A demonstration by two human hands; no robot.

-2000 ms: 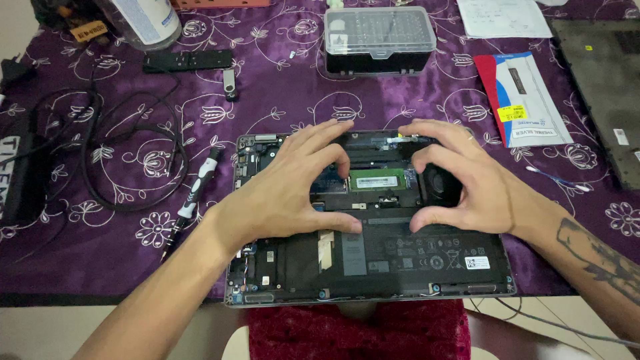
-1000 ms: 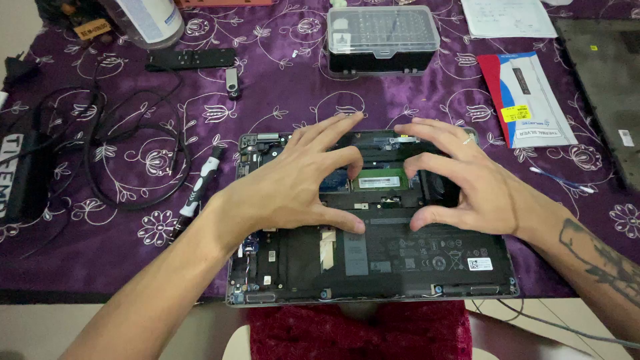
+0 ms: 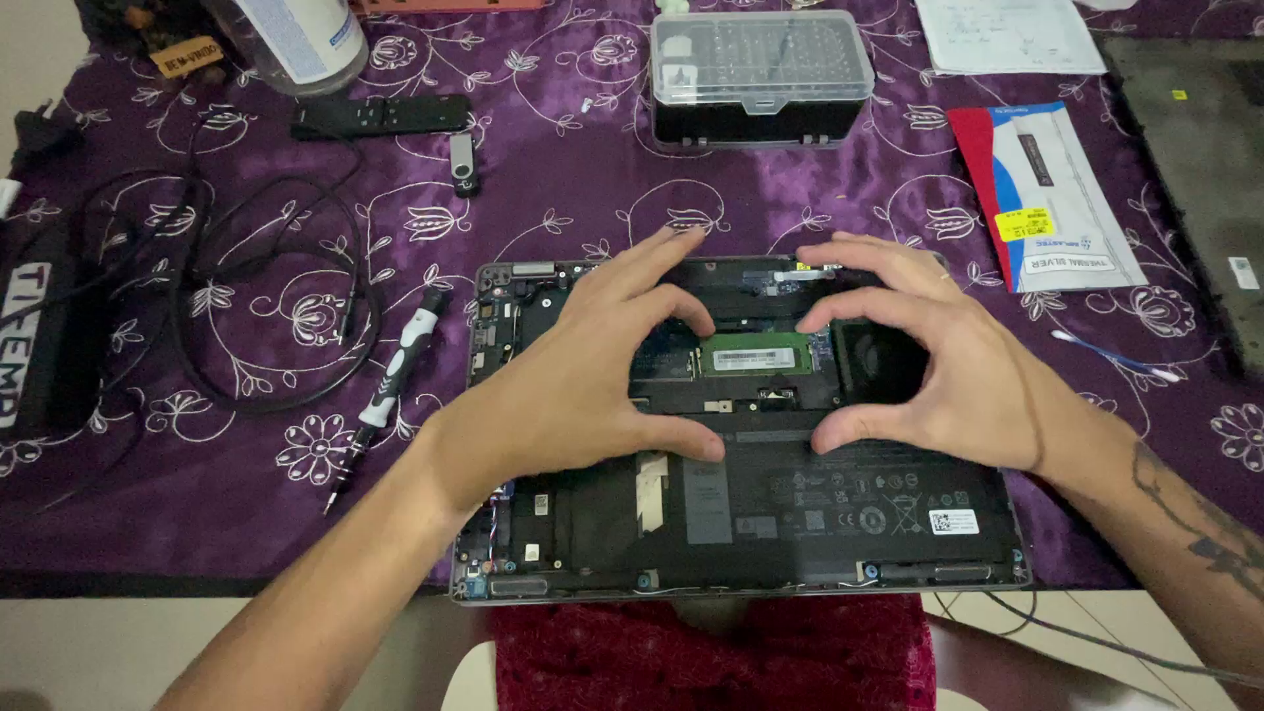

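An opened laptop base lies on the table with its inside facing up. My left hand rests over its left and middle part, thumb and fingers apart, holding nothing. Over the right part is my right hand, curved in the same way and empty, partly covering the fan. Between the hands a green memory module shows in its slot. Below them spans the black battery. A white and black precision screwdriver lies just left of the laptop, beside my left forearm.
Behind the laptop stand a clear-lidded bit case, a USB stick and a remote control. Black cables and a power adapter lie left. At right are a thermal paste packet, a cotton swab and a dark laptop cover.
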